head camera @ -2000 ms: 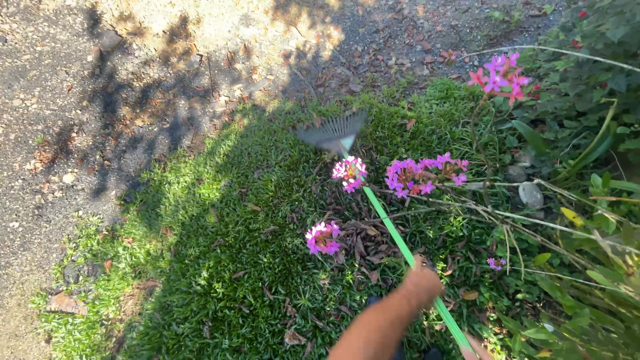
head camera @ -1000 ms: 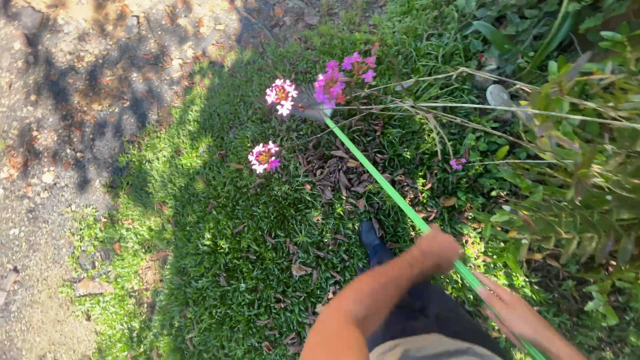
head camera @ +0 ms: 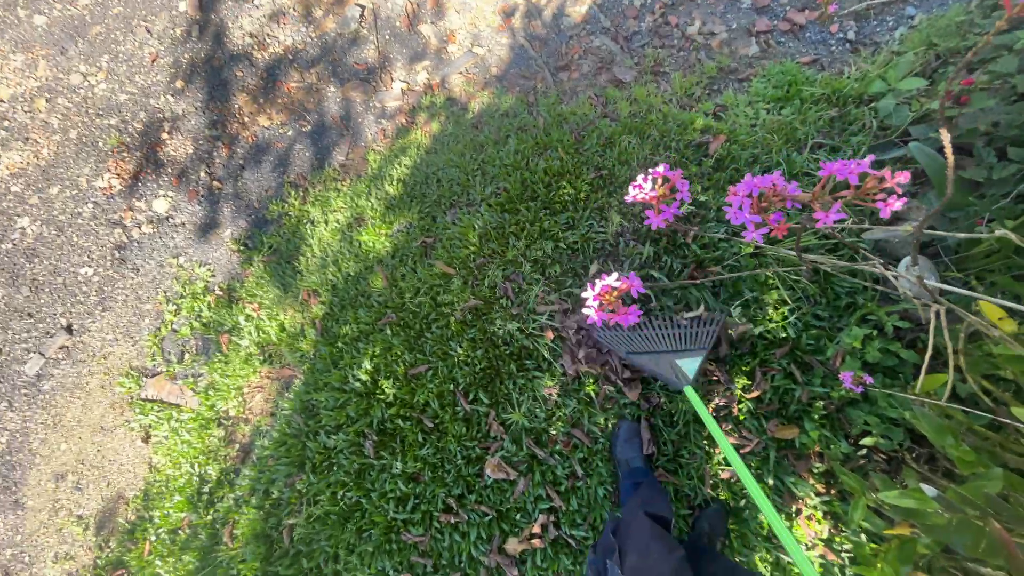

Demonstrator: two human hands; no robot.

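A leaf rake with a dark fan-shaped head (head camera: 660, 346) rests on the grass just beyond my shoe (head camera: 630, 448). Its green handle (head camera: 748, 480) slants down to the right and leaves the bottom edge of the view. Neither of my hands shows in this frame, so their hold on the handle is hidden. Brown dry leaves (head camera: 596, 356) lie bunched at the left side of the rake head, and more are scattered over the grass (head camera: 432, 320). A pink flower cluster (head camera: 614, 300) overlaps the rake's left tines.
More pink flowers (head camera: 762, 204) on long thin stems reach in from the right. Leafy plants (head camera: 960, 472) line the right side, near a grey stone (head camera: 918, 276). Gravel ground (head camera: 96, 216) runs along the left and top. A flat stone (head camera: 169, 392) lies at the grass edge.
The rake head has come nearer to my feet. Both hands, seen on the green handle a second ago, have gone out of view at the bottom.
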